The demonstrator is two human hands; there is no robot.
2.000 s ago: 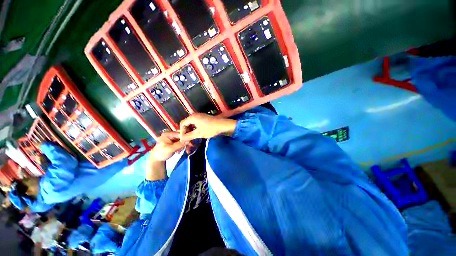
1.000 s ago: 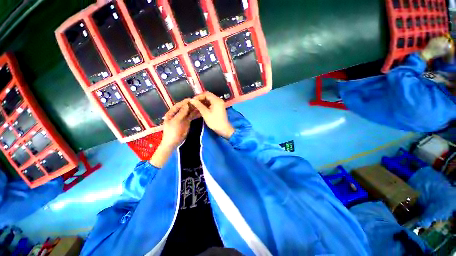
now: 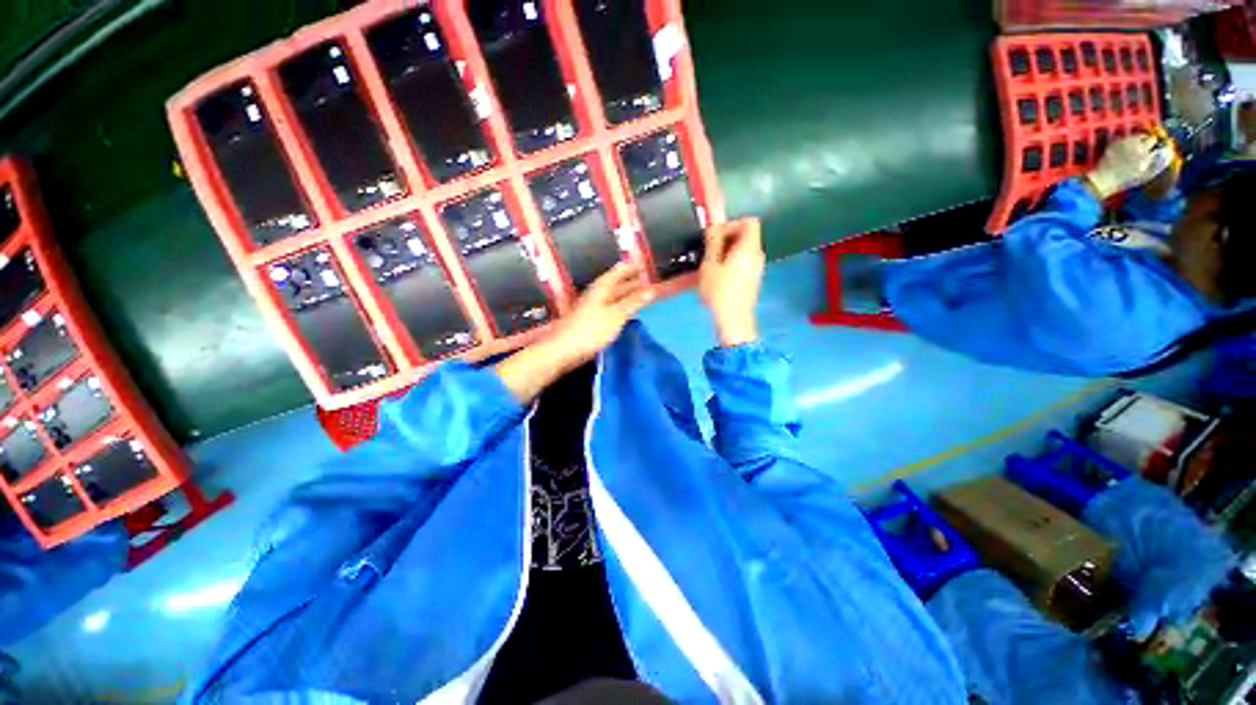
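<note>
A salmon-red foam tray (image 3: 255, 255) lies in front of me with ten pockets in two rows. Each pocket holds a black phone housing (image 3: 664, 207) with small silver details. My left hand (image 3: 606, 310) is at the tray's near edge, by the two right-hand pockets of the near row. My right hand (image 3: 733, 265) is at the tray's near right corner, fingers bent beside the rim. Whether either hand grips anything is too small to tell.
The tray lies on a dark green bench (image 3: 827, 124). A second phone tray (image 3: 103, 372) is at the left. At the right, a person in a blue smock (image 3: 1074, 282) reaches to a small-pocket tray (image 3: 1012, 124). Blue stools (image 3: 926, 541) stand on the floor behind.
My hands were together at the tray's near edge. They have parted and moved right, the right hand now at the corner. The view has also turned, showing more of the neighbouring worker.
</note>
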